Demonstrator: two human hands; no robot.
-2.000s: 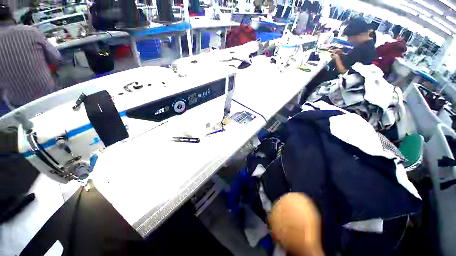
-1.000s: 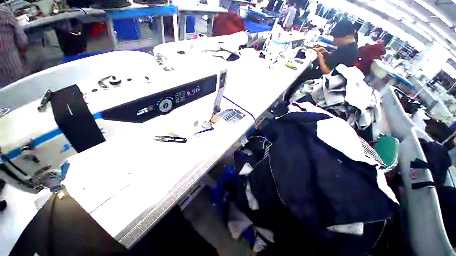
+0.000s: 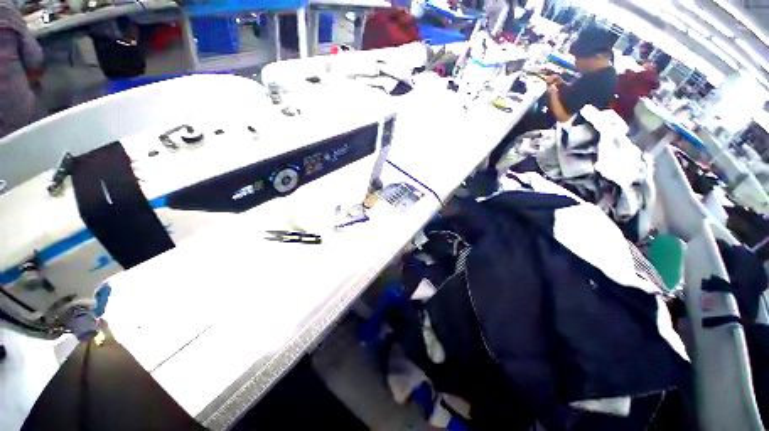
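Observation:
A dark brown-black cut panel (image 3: 105, 391) lies at the lower left, its narrow upper end under the lit needle area (image 3: 94, 335) of a large white sewing machine (image 3: 228, 156). A line runs down the panel's middle. The machine has a blue stripe and a dark control panel with a round dial (image 3: 285, 179). A dark cloth strip (image 3: 118, 202) hangs over its arm. Neither of my hands is in the picture.
Thread snips (image 3: 293, 237) lie on the white table (image 3: 253, 311), which has a scale along its front edge. A large navy and white garment heap (image 3: 556, 295) is right of the table, beside a pale bin wall (image 3: 704, 295). A person (image 3: 582, 84) sits farther back.
The view has shifted, moving the machine and panel leftward since the first frame. The blurred tan shape at the lower middle, seen in the first frame, is gone.

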